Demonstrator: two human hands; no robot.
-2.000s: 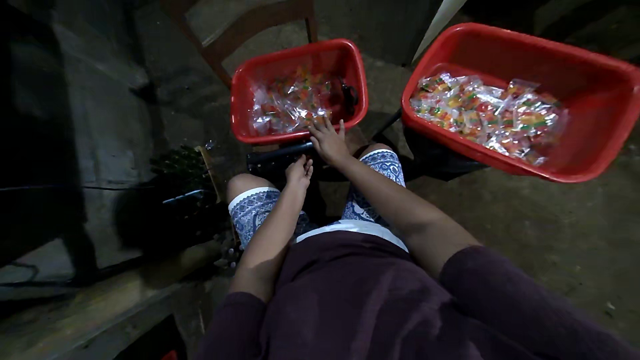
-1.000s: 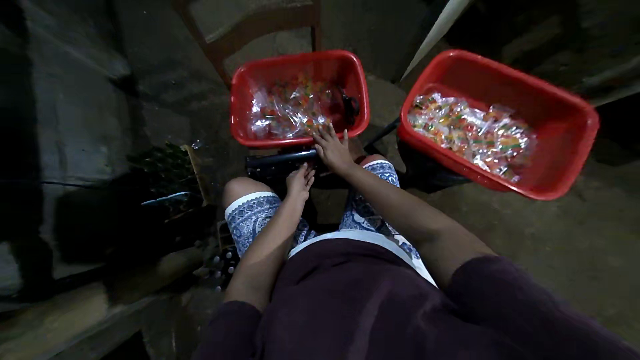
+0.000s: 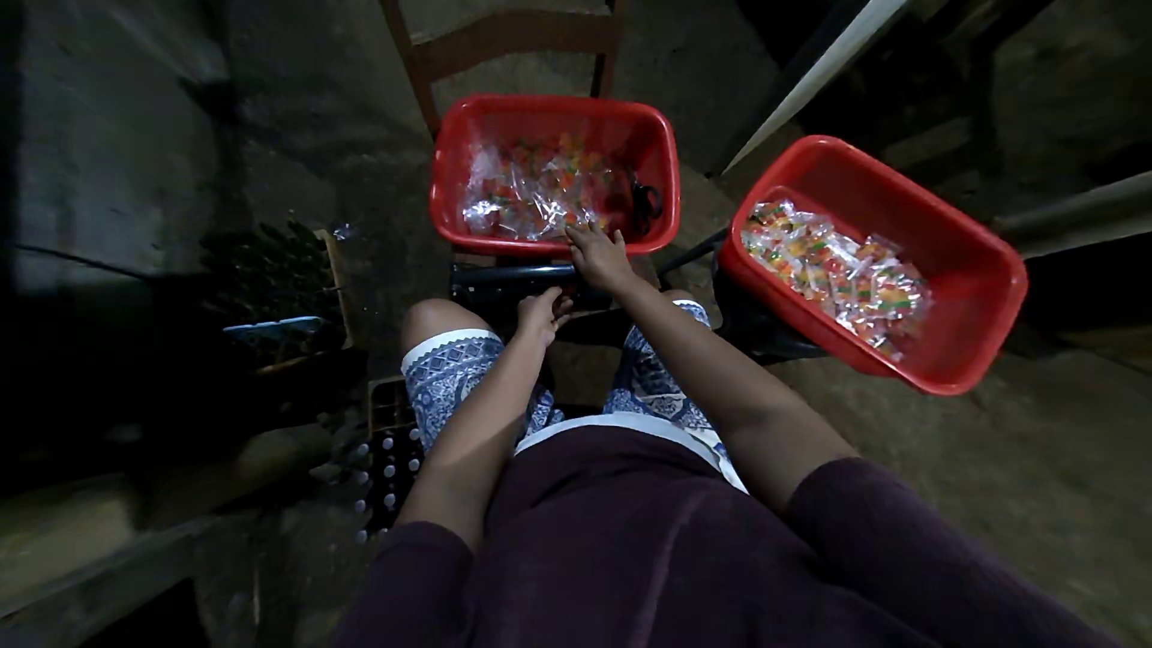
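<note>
A red plastic basin (image 3: 553, 245) in front of me holds clear plastic packets (image 3: 531, 193) with colourful contents and black-handled scissors (image 3: 645, 205) at its right side. My right hand (image 3: 598, 256) reaches over the near rim, fingers spread, its fingertips at the packets' edge; whether it touches one I cannot tell. Just below, my left hand (image 3: 544, 313) is partly curled at a dark, glossy bar-shaped device (image 3: 508, 281) in front of the basin. Whether anything lies between its fingers is unclear. A second red basin (image 3: 954, 211) at the right holds many filled packets (image 3: 841, 270).
Behind the near basin stands a wooden chair (image 3: 517, 34). Crates of bottles (image 3: 389, 468) are on the floor at my left, beside another crate (image 3: 335, 288) with dark contents. A dark stool or chair (image 3: 760, 324) supports the right basin.
Both hands stay around the near basin's front edge and the dark device, with only small finger shifts. The view has shifted a little.
</note>
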